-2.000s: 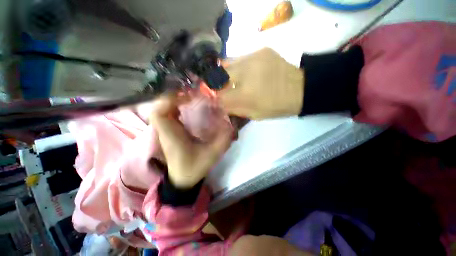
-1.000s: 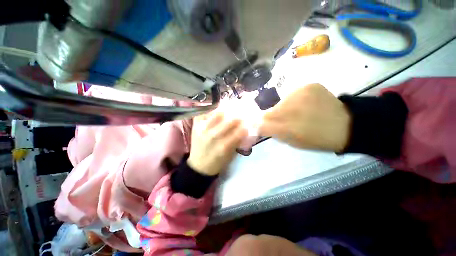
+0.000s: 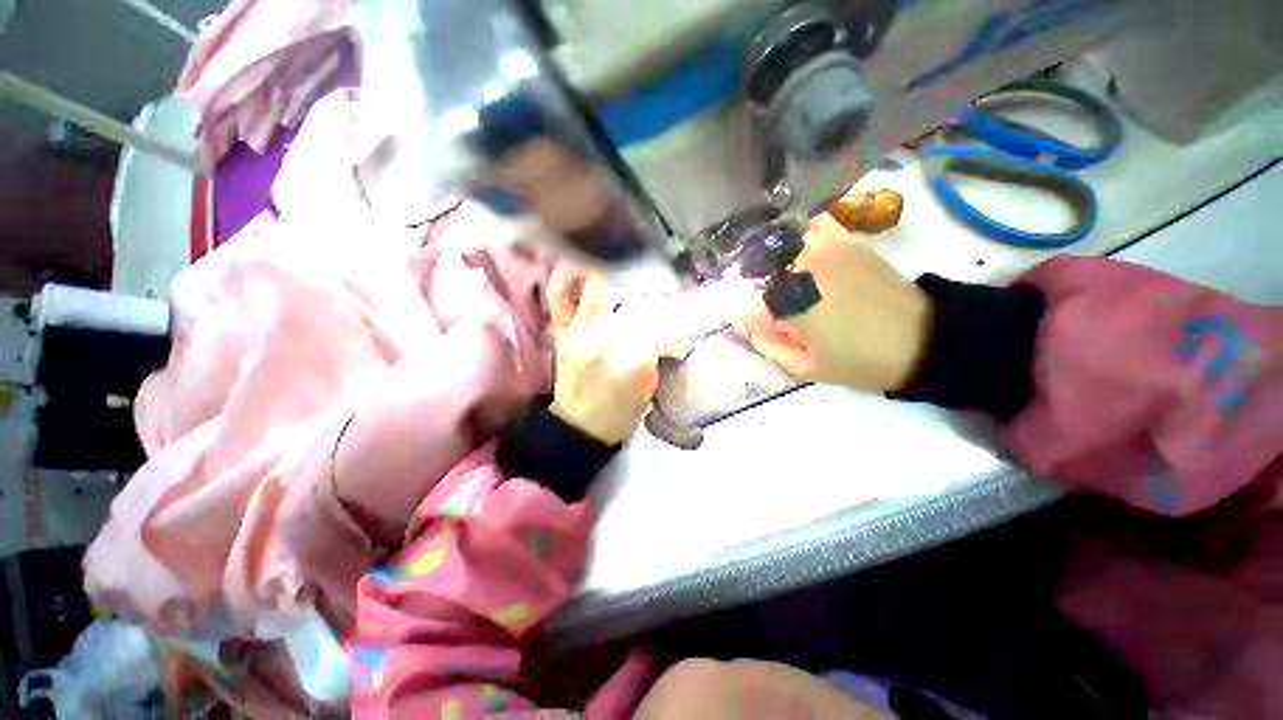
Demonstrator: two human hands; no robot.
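The pink garment [image 3: 408,394] lies bunched on the left of the table and hangs over its edge. A small part of it reaches under the brightly lit needle area of the sewing machine [image 3: 675,127]. My left hand [image 3: 605,359] presses on the cloth left of the needle. My right hand [image 3: 844,317] is right of the needle, its fingertips at the lit cloth, partly behind the black square attachment [image 3: 791,294]. Glare hides what the fingertips touch. A brownish-pink cloth end [image 3: 678,431] shows below my left fingers.
Blue-handled scissors [image 3: 1013,197] and an orange wooden handle [image 3: 865,211] lie beyond my right hand. Pink pieces [image 3: 282,71] lie on purple cloth [image 3: 253,183] at the far left. The ruler-marked table edge [image 3: 830,551] runs in front of me.
The view has shifted, showing the purple cloth and pink pieces at the far left. Both hands remain beside the needle; my right hand now sits closer behind the black attachment.
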